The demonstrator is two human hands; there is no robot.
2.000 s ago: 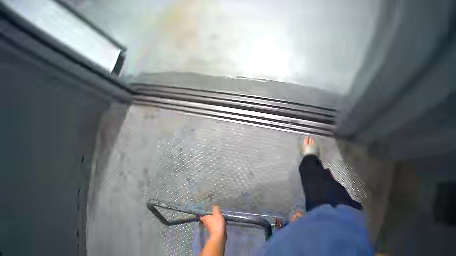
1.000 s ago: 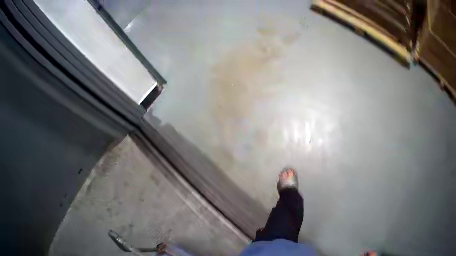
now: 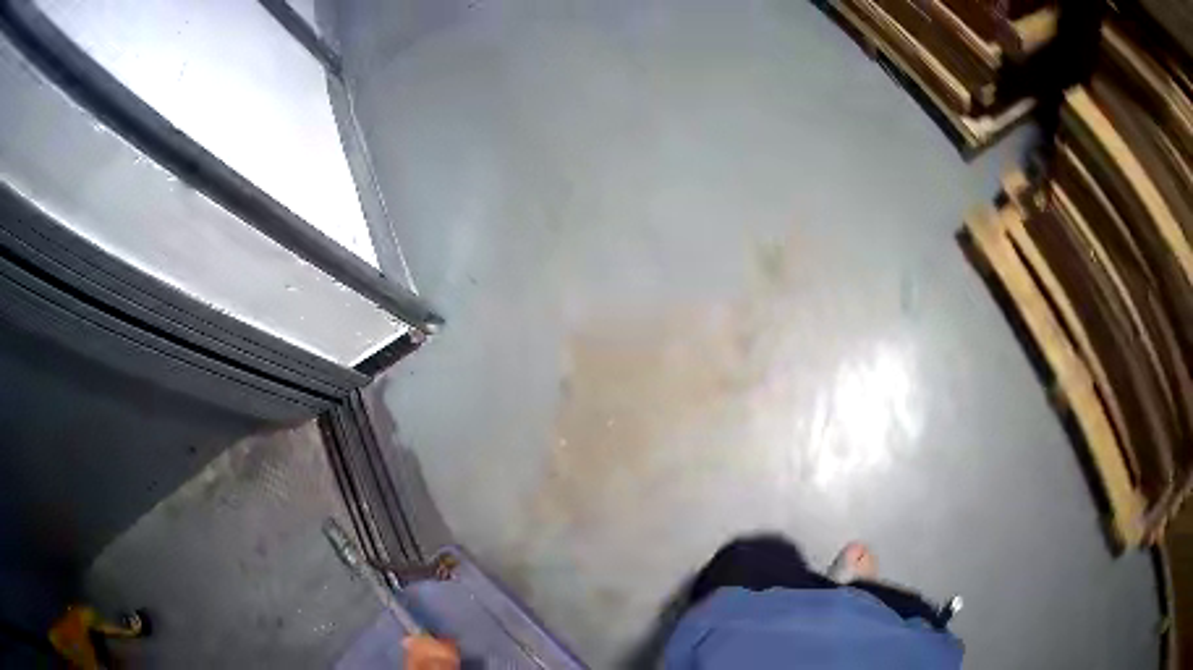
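A trolley stands at the bottom, across the lift threshold. Its blue-grey deck (image 3: 504, 628) has a raised rim. The grey tubular push handle (image 3: 366, 569) slants above the deck's left part. My left hand (image 3: 429, 652) is closed on this handle at the bottom edge, partly cut off. My right hand is not clearly in view. A small skin-coloured patch, apparently a foot (image 3: 857, 563), shows beside my blue top and dark trousers.
Stacked wooden pallets (image 3: 1060, 353) line the right side. The lift door frame and threshold tracks (image 3: 373, 478) are at the left. A white panel (image 3: 249, 118) stands upper left. A yellow object (image 3: 81, 635) is in the lift at bottom left. Smooth grey floor (image 3: 628, 196) lies ahead.
I have moved out of the lift onto the grey floor, and the view has turned. The trolley has come to the door threshold with my left hand on its handle. The pallets have come into view.
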